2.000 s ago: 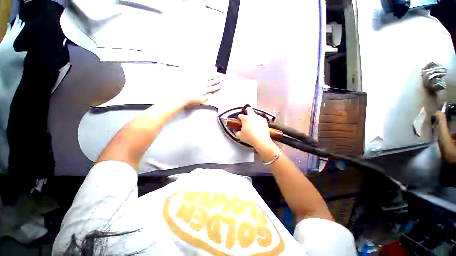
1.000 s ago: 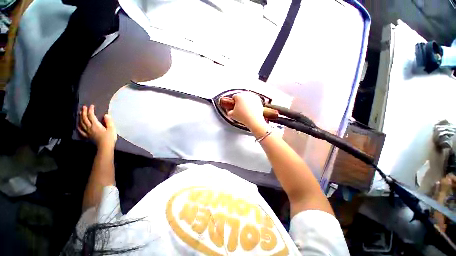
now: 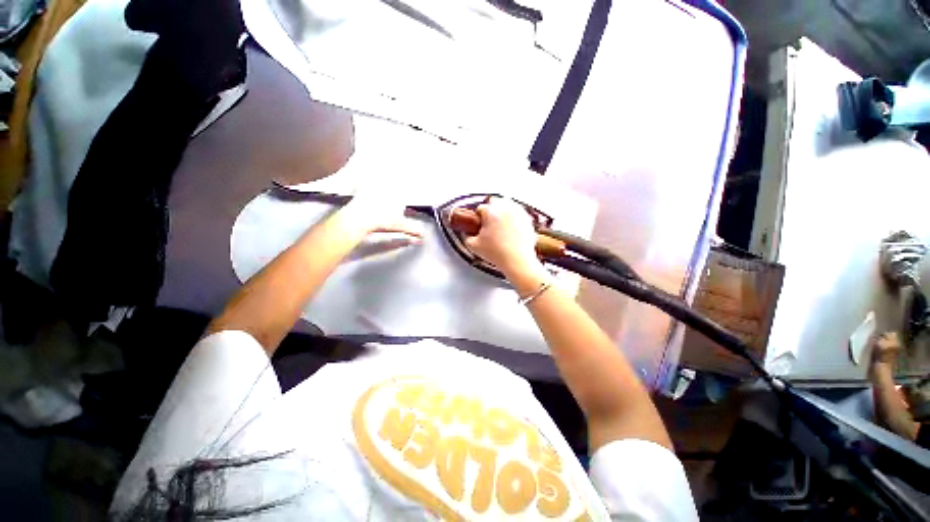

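Observation:
A pale garment panel [image 3: 306, 229] lies flat on the ironing table, its curved end to the left and a dark stripe [image 3: 311, 194] along it. My right hand [image 3: 502, 237] is closed around the handle of the steam iron [image 3: 449, 226], whose soleplate rests on the panel, tip pointing left at the stripe. My left hand [image 3: 382, 224] lies on the panel over the stripe, just left of the iron's tip. Its fingers point right and hold nothing; some are washed out by glare. The panel's right end is partly under the iron and hose.
Black cloth [image 3: 117, 194] is heaped at the table's left. Other pale pieces [image 3: 408, 61], one with a dark band [image 3: 571, 87], lie at the far side. The iron's hose [image 3: 673, 306] runs right over a brown block [image 3: 729, 311]. A person's hand [image 3: 885, 349] is at the white worktable [image 3: 826, 235].
My left hand has moved from the table's left edge onto the panel, near the iron's tip. The iron stays in about the same place since the last earlier frame.

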